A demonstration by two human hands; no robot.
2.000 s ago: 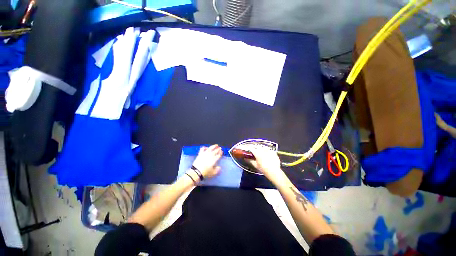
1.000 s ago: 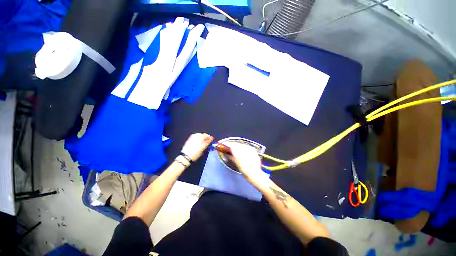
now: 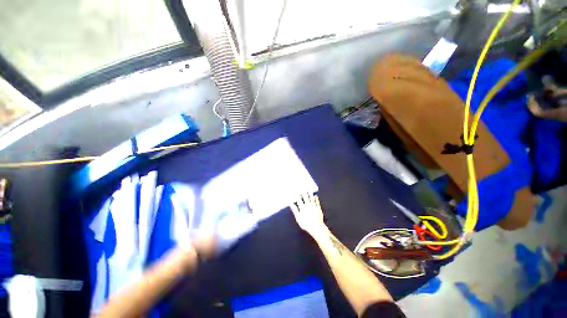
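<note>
A white fabric panel [image 3: 273,174] lies on the dark padded table. My right hand [image 3: 307,211] is at its lower right edge, fingers apart and fingertips on the edge. My left hand [image 3: 214,241] is badly blurred at the panel's lower left; its fingers cannot be made out. The steam iron [image 3: 396,253], with a brown handle, sits at the table's right side with no hand on it. A pale blue piece with a bright blue top strip [image 3: 280,302] lies at the near edge, cut off by the frame.
White and blue strips [image 3: 127,230] lie at the left. Red and yellow scissors [image 3: 429,230] lie beside the iron, under yellow hoses [image 3: 470,186]. A brown padded arm [image 3: 435,118] stands at the right. Behind the table are a light blue box [image 3: 140,146] and a ribbed duct [image 3: 227,81].
My right hand has let go of the iron, which now sits further right. Both hands have moved from the small blue piece forward to the white panel. The view has turned and shows the window.
</note>
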